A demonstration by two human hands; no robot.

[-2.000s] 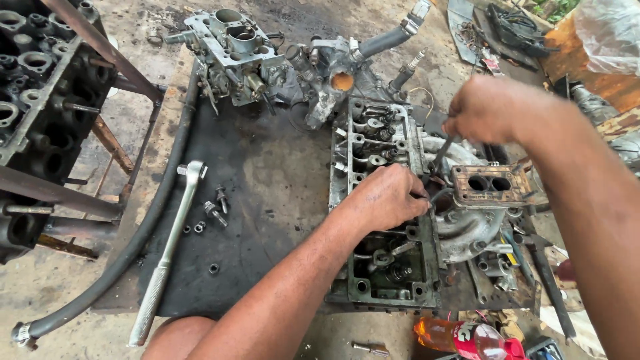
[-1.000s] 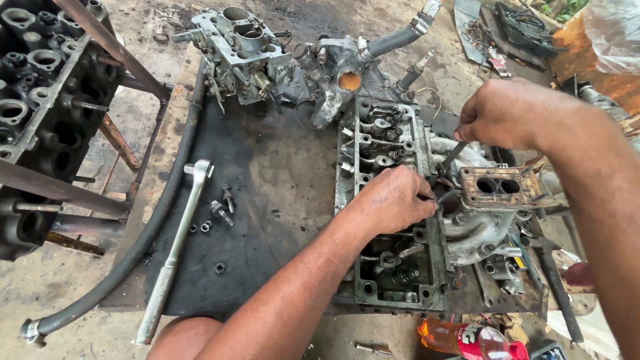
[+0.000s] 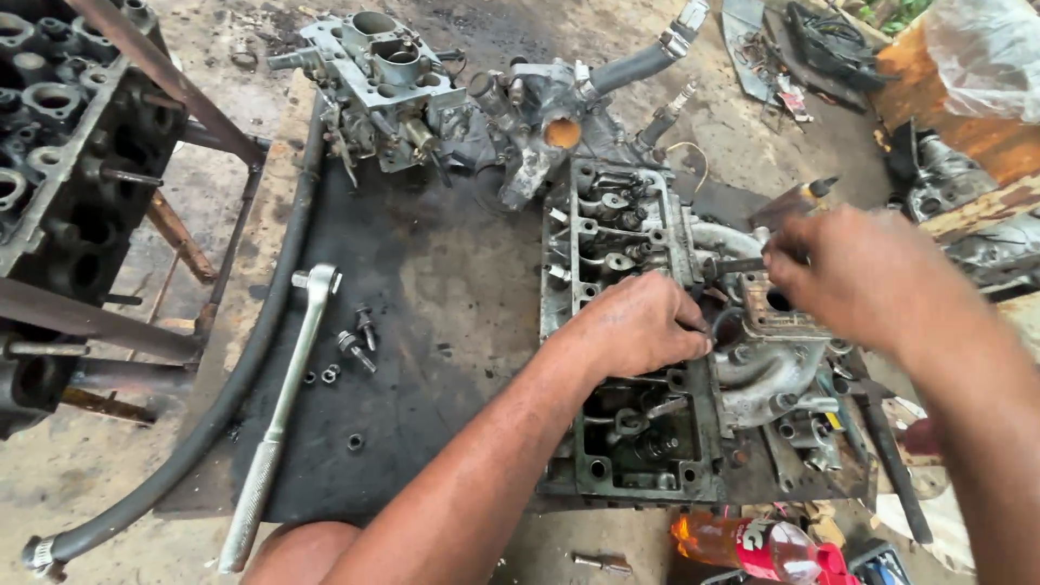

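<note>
My left hand (image 3: pixel 642 325) rests over the middle of a cylinder head (image 3: pixel 650 487) with rocker arms, its thumb and fingertips pinched at the edge beside the intake manifold (image 3: pixel 772 386). Whether something small is between them is hidden. Blurred, my right hand (image 3: pixel 861 276) is over the manifold's flange (image 3: pixel 776 309), closed on a metal tool (image 3: pixel 738 265) whose shaft reaches left to the head's edge. Left of the head lie a ratchet wrench (image 3: pixel 284 406), bolts (image 3: pixel 356 349) and nuts (image 3: pixel 331 374) on the dark work surface (image 3: pixel 431 325).
A carburetor (image 3: pixel 390 81) and a metal housing with a hose (image 3: pixel 561 114) stand at the back. A long rubber hose (image 3: pixel 244 366) curves along the left edge, near an engine block (image 3: pixel 73 162) in a metal frame. A plastic bottle (image 3: pixel 756 548) lies at the lower right.
My right hand has moved down and right, now over the manifold flange, and the tool shaft lies flatter than before. My left hand stays at about the same place on the cylinder head.
</note>
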